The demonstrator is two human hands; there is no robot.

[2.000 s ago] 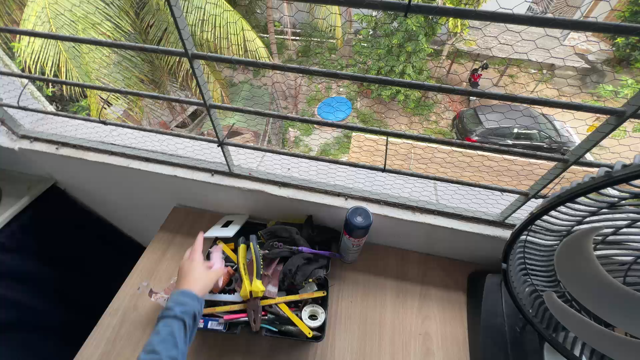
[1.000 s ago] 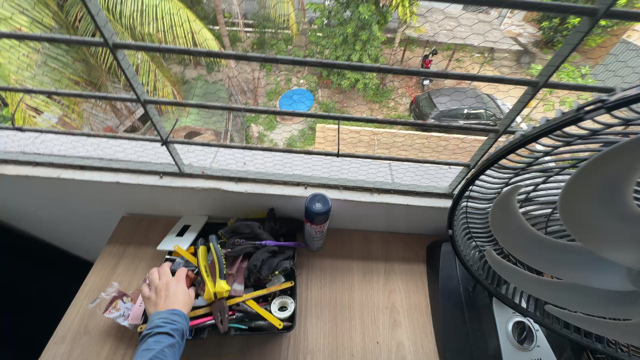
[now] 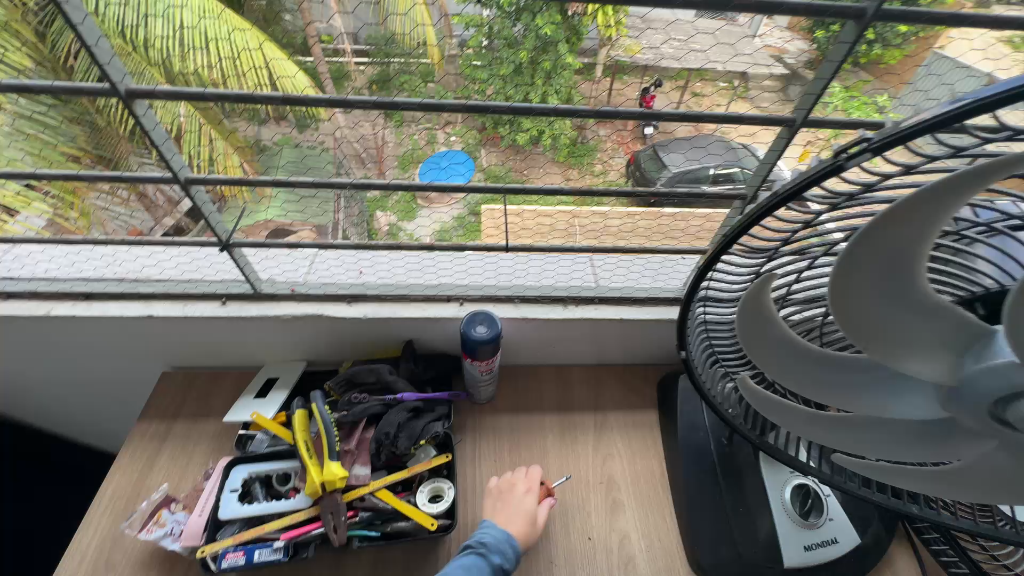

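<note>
My left hand (image 3: 516,506), in a blue sleeve, is closed around a small screwdriver (image 3: 547,491) with a reddish-brown handle; its short metal shaft points right. The hand is just over the wooden tabletop, right of a black toolbox (image 3: 454,500). Yellow-and-black pliers (image 3: 318,452) lie on top of the box's contents, with a yellow hacksaw blade or strip (image 3: 400,475), a roll of white tape (image 3: 434,496), black gloves (image 3: 412,428) and a purple-handled tool (image 3: 424,396) around them. My right hand is out of view.
A spray can (image 3: 481,360) stands behind the box, by the wall. A white plate (image 3: 266,390) rests at the box's back left, a plastic packet (image 3: 164,516) at its left. A large black fan (image 3: 800,496) occupies the right side. Window bars (image 3: 448,188) run behind.
My left hand has moved right from the left part of the toolbox to the tabletop beside it, and the screwdriver now shows in it. The view has shifted.
</note>
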